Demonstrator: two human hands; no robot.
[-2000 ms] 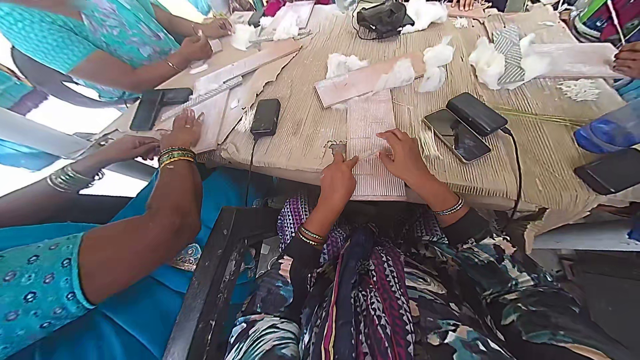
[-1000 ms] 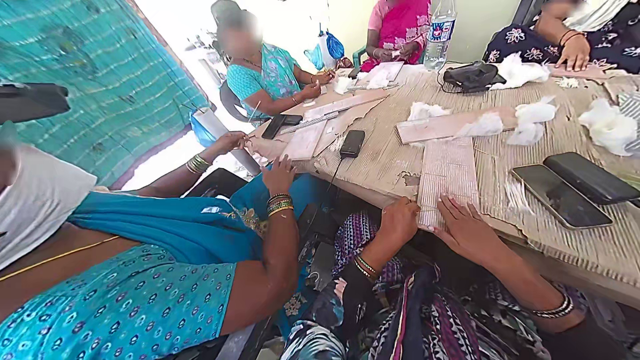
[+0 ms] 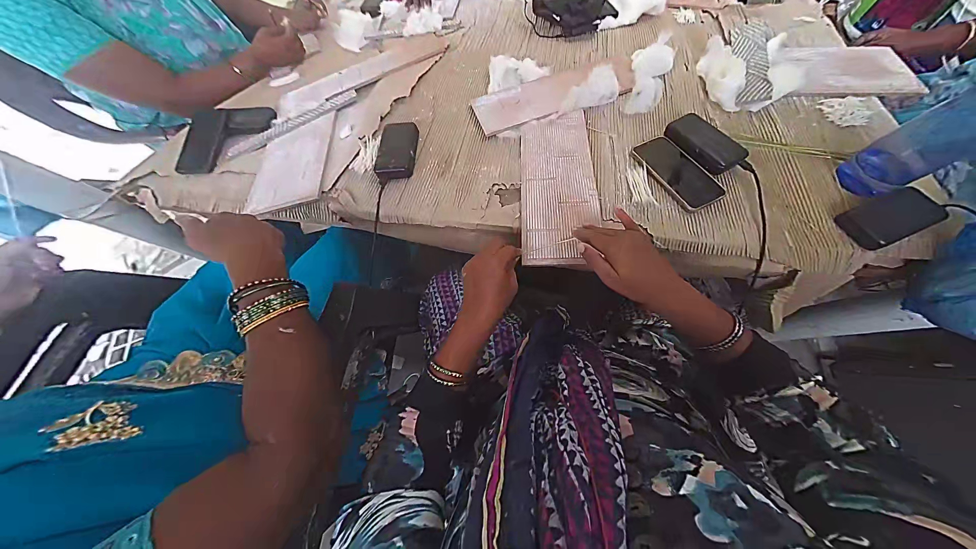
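Note:
A narrow pale board with fine crosswise lines (image 3: 559, 183) lies lengthwise before me, its near end at the table's front edge. My left hand (image 3: 492, 274) is at its lower left edge, fingers closed on what looks like the end of a thin stick or strand. My right hand (image 3: 621, 255) touches the board's lower right side, fingers partly spread, fingertips at the other end of that thin strand. Beyond the board, a second pinkish board (image 3: 526, 104) lies across its far end, with white cotton wool (image 3: 595, 89) on it.
A phone (image 3: 679, 174) and a black corded device (image 3: 705, 143) lie right of the board; another corded device (image 3: 396, 150) lies left. Thin white sticks (image 3: 639, 183) are beside the phone. A co-worker's arm (image 3: 282, 366) is close on my left. Brown corrugated sheet (image 3: 457, 175) covers the table.
The view has swung down and right from one second ago. My right hand's fingers, flat on the board then, are now more raised and bent near its lower right edge.

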